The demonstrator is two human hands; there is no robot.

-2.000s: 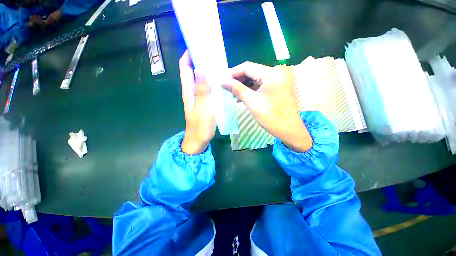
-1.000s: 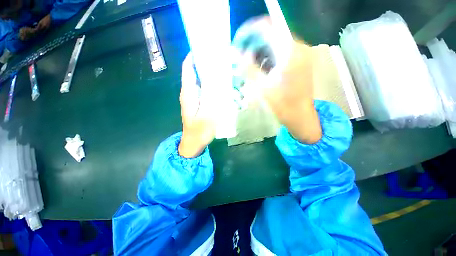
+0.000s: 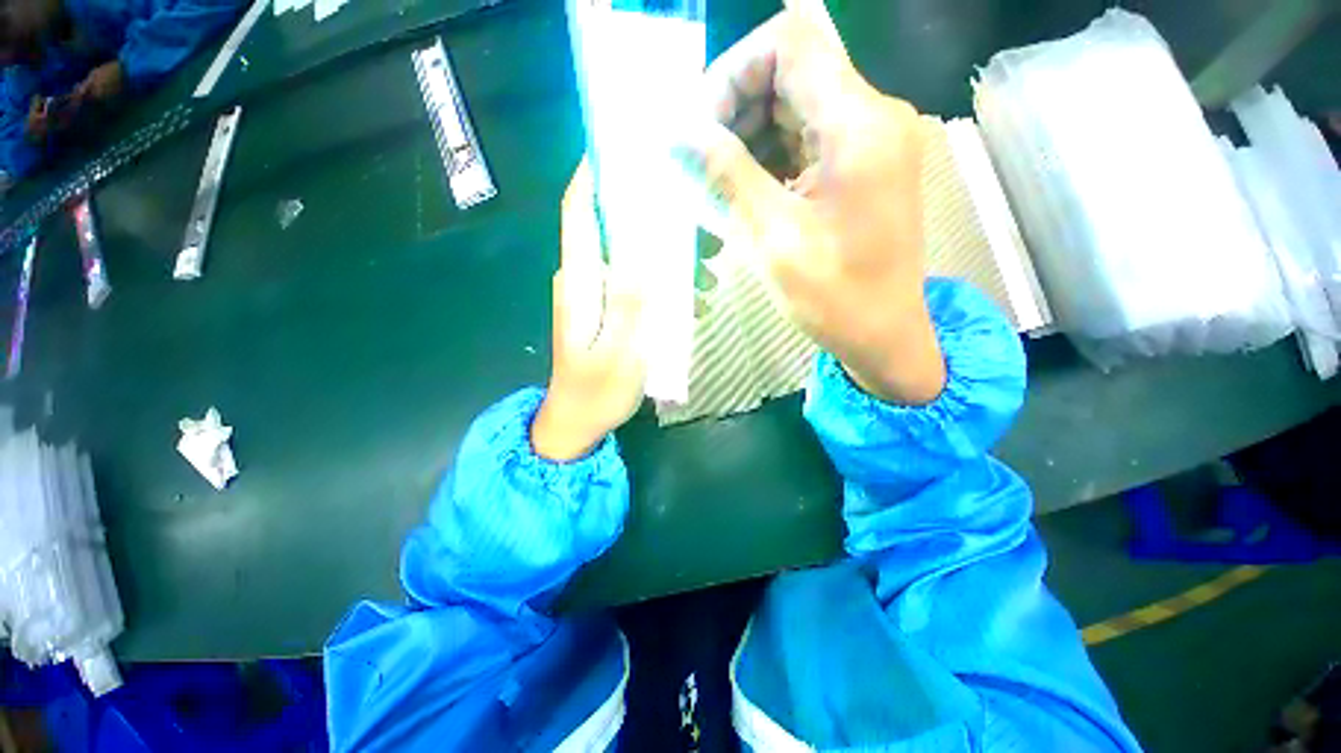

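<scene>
A brightly glowing white bar or sleeve (image 3: 647, 162) stands upright in the picture, washed out by glare, so its layers cannot be told apart. My left hand (image 3: 596, 324) grips it from its left side. My right hand (image 3: 831, 206) is just right of it, fingers curled, with the fingertips near or on its right edge; the glare hides whether they touch. A thin pale strip shows behind the top of my right hand. The fanned row of folded leaflets (image 3: 750, 361) lies on the table beneath and behind my right hand.
Frosted sleeve bags (image 3: 1125, 191) lie right of the leaflets. More bagged pieces (image 3: 52, 544) lie far left. A crumpled scrap (image 3: 208, 447) lies left. Light bars (image 3: 453, 124) lie on the green table (image 3: 353, 338). A person's hands (image 3: 66, 103) show top left.
The glowing piece and my left hand have shifted slightly right. My right hand moved up and right, away from the leaflets' near edge. The light bar beyond my right hand is now mostly hidden.
</scene>
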